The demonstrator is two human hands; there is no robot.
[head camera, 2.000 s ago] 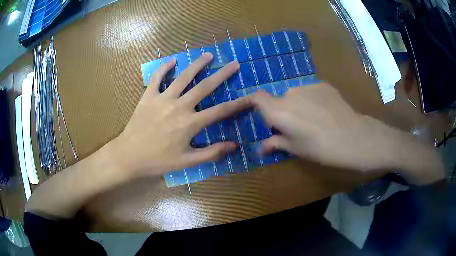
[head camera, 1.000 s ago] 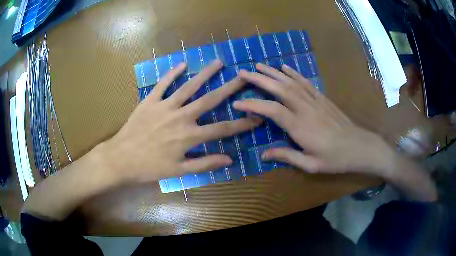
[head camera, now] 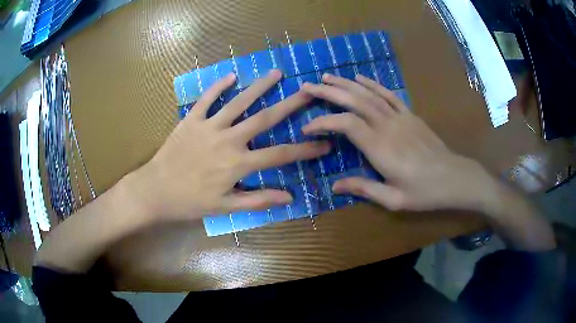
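Observation:
A blue solar cell array [head camera: 328, 57] with silver lines lies flat on the brown tabletop in front of me, slightly tilted in view. Thin wire ends stick out past its far and near edges. My left hand [head camera: 215, 158] lies palm down with fingers spread on the array's left and middle part. My right hand [head camera: 385, 148] lies on its right part, fingers apart, its fingertips close to those of my left hand. Both hands hide much of the array's middle. I see no tool in either hand.
Silver ribbon bundles [head camera: 58, 132] and white strips [head camera: 31, 167] lie at the left. More white strips [head camera: 483, 63] with ribbons lie at the right, near a small pale yellow pad [head camera: 508, 45]. A stack of blue arrays [head camera: 47, 22] is at the far left. The brown tabletop [head camera: 120, 82] has a curved front edge.
My right hand has opened out from a bunched pose beside my left fingers and now lies spread on the array. My left hand has stayed nearly in place.

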